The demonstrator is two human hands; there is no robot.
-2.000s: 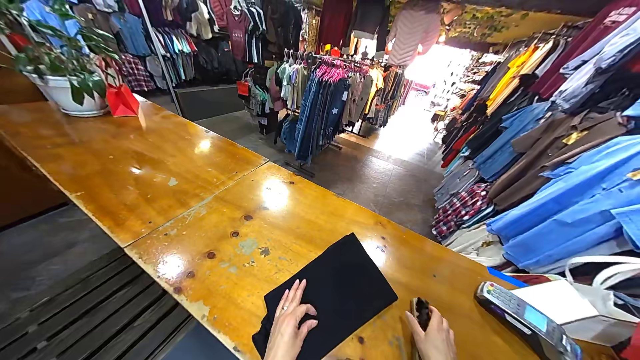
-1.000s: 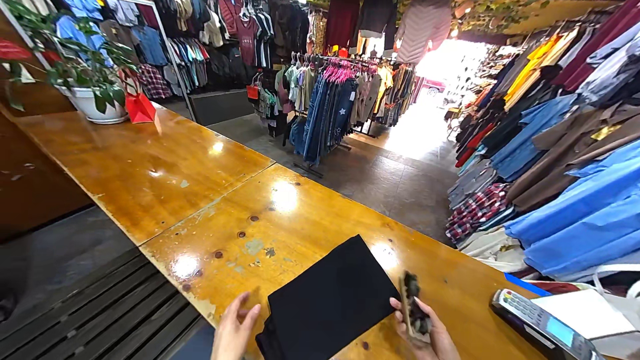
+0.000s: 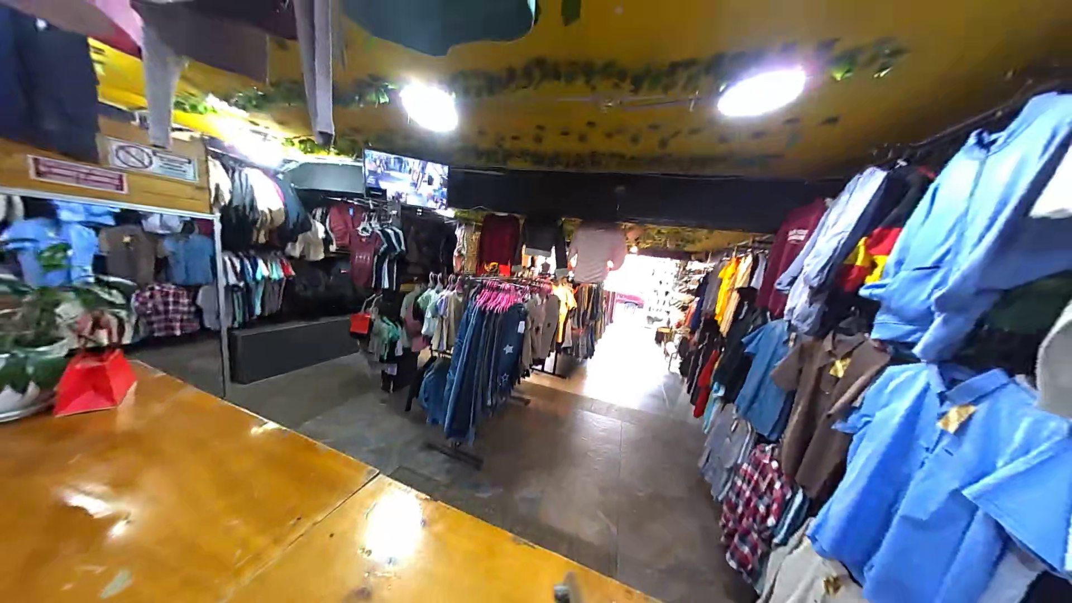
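Neither my left hand nor my right hand shows in the head view now. The varnished wooden counter point(image 3: 209, 494) fills the lower left, with a seam between two boards and bright glare spots. At the bottom edge, the tip of a small dark object point(image 3: 568, 590) pokes into view; too little of it shows to tell what it is. The folded black cloth is out of view. What my hands hold or touch is hidden below the frame.
A potted plant point(image 3: 38, 360) and a red paper bag point(image 3: 95, 383) stand on the counter's far left. Beyond the counter is a rack of jeans point(image 3: 481, 360). Shirts, among them a light blue shirt point(image 3: 913, 477), hang along the right. A screen point(image 3: 406, 178) hangs high up.
The view has tilted up strongly, so both hands, the black cloth and the card terminal have left it. One second ago my right hand held a brush-like object beside the cloth.
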